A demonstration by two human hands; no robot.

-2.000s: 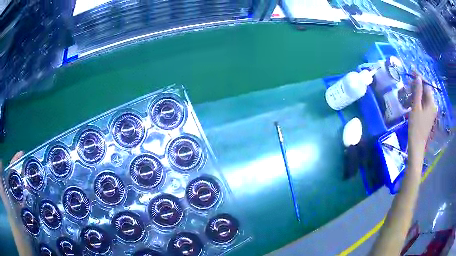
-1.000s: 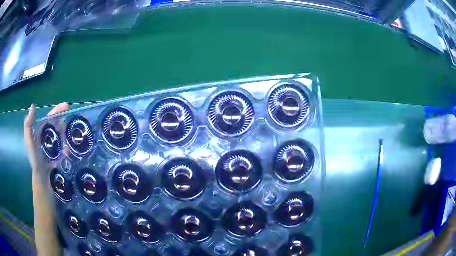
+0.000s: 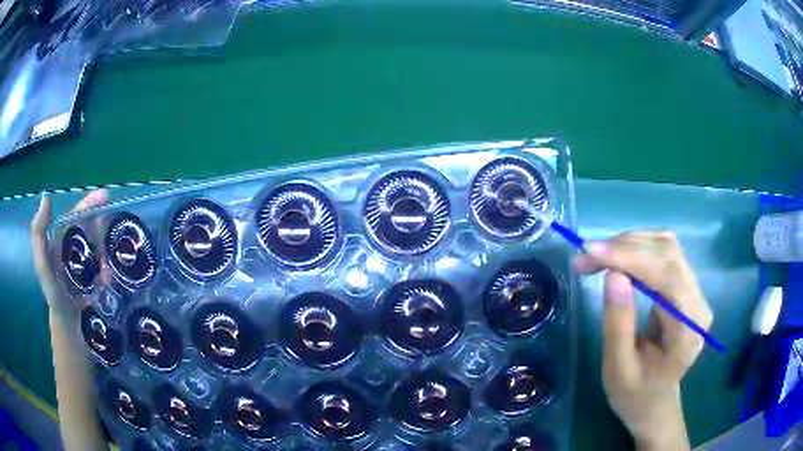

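A clear plastic tray (image 3: 370, 185) fills the lower left and middle, with round black parts in its pockets; their ribbed rings and shiny centres face me. My left hand (image 3: 75, 299) is bare and holds the tray at its left edge; some of its fingers show behind the clear plastic. My right hand (image 3: 651, 317) is bare and holds a thin blue brush (image 3: 674, 308) like a pen. The brush's pale tip is at the centre of the top right black part (image 3: 509, 198). The tray's lower edge is out of the picture.
A white bottle (image 3: 780, 238) and a small white round item (image 3: 769, 310) stand at the right edge, beside a blue bin (image 3: 786, 405). A glossy clear sheet or tray (image 3: 167, 26) lies at the upper left. The green mat (image 3: 370, 79) runs behind the tray.
My right hand has come in from the right with a blue brush, its tip now on the top right part. The view had turned left earlier. The tray has shifted slightly.
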